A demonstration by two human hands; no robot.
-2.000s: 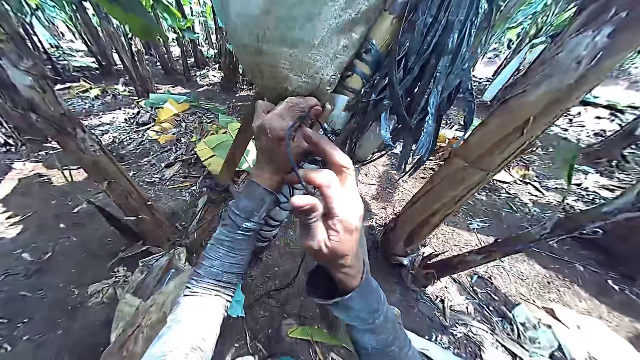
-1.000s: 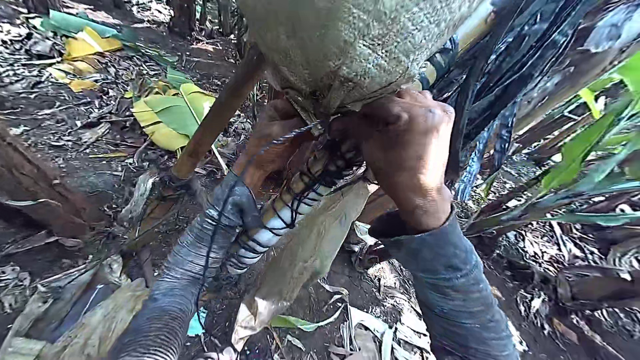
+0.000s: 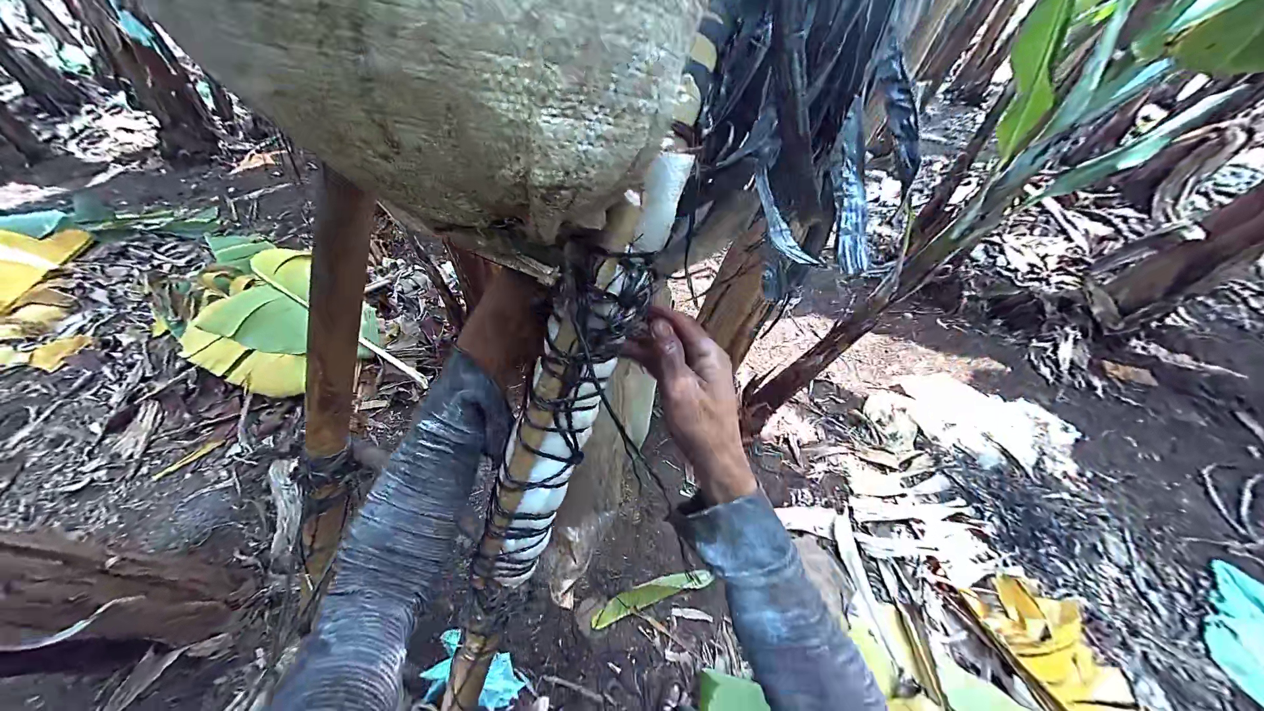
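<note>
A large, dirty pale sack (image 3: 464, 109) hangs at the top, its gathered lower end against a pole (image 3: 538, 444) wrapped in white material and wound with dark cord. My left hand (image 3: 506, 321) reaches behind the pole just below the sack; its fingers are hidden. At the pole's right side, my right hand (image 3: 686, 375) has thumb and fingertips pinched at the tangled dark cord (image 3: 617, 306). A loose cord end hangs down beside that hand. Both forearms wear grey, wrinkled sleeves.
A brown wooden post (image 3: 336, 326) stands left of my left arm. Dark shredded strips (image 3: 800, 118) hang right of the sack. A slanting stem (image 3: 889, 286), yellow-green leaves (image 3: 262, 331) and dry leaf litter (image 3: 879, 494) surround the pole.
My right hand has moved from the sack's gathered end down to the pole's right side. My left hand has gone farther behind the pole. The view has shifted.
</note>
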